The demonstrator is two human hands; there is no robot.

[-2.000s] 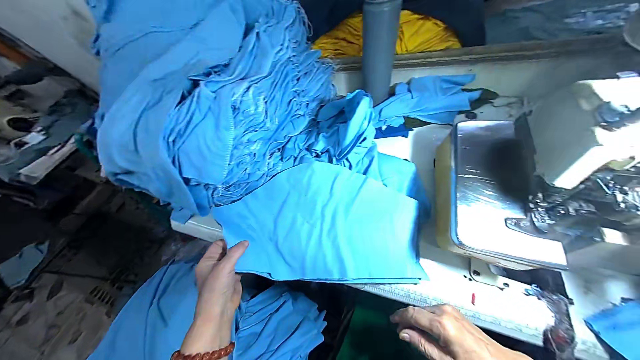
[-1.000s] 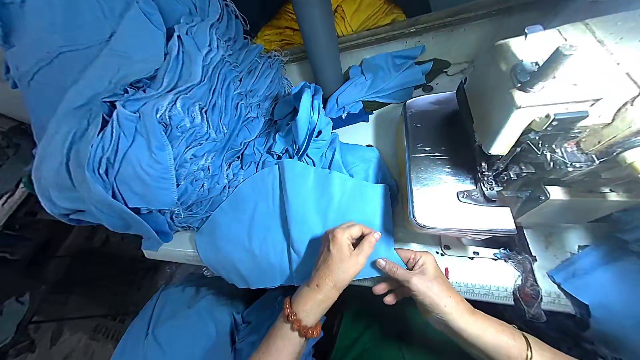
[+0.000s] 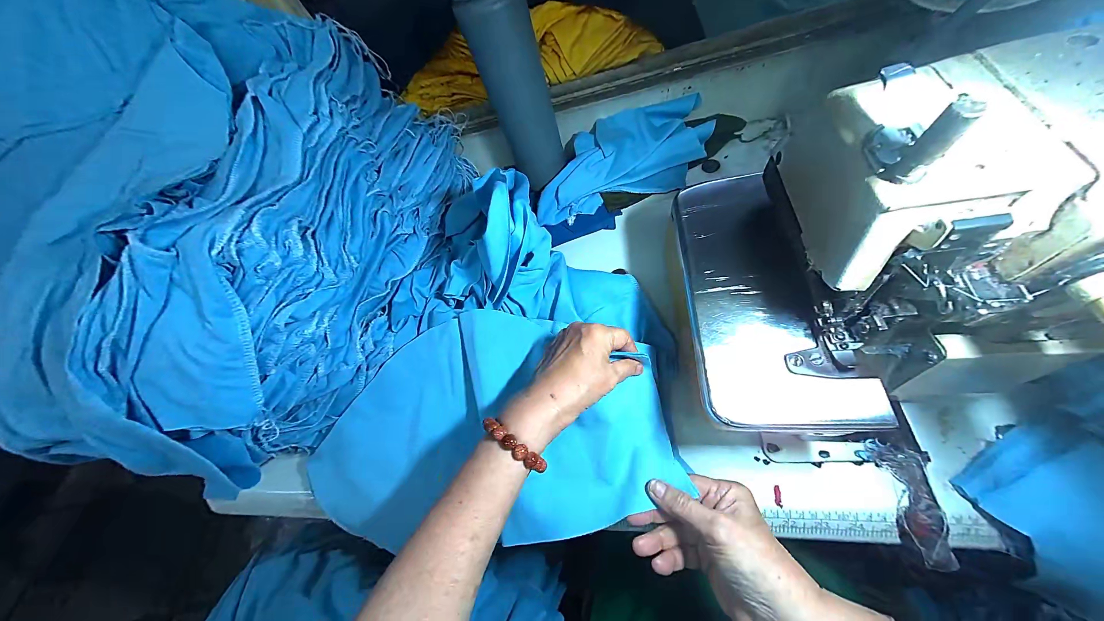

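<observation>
A blue fabric panel [image 3: 569, 466] lies flat at the table's front edge, left of an overlock sewing machine [image 3: 914, 198]. My left hand [image 3: 591, 366], with a brown bead bracelet at the wrist, pinches the panel's edge near its upper right. At the lower right corner of the panel, my right hand [image 3: 694, 522] holds the cloth between thumb and fingers. The machine's shiny metal plate [image 3: 750, 302] is just right of the panel; no cloth shows under the presser foot [image 3: 837, 336].
A large heap of blue pieces with frayed threads [image 3: 302, 233] fills the left. Behind stand a grey post [image 3: 513, 86] and yellow cloth [image 3: 586, 43]. A ruler tape [image 3: 828, 522] runs along the front edge. More blue cloth [image 3: 1044, 483] lies at the right.
My left hand has moved from the panel's lower part up to its right edge. Two seconds ago my right hand was off the cloth; now it holds the corner.
</observation>
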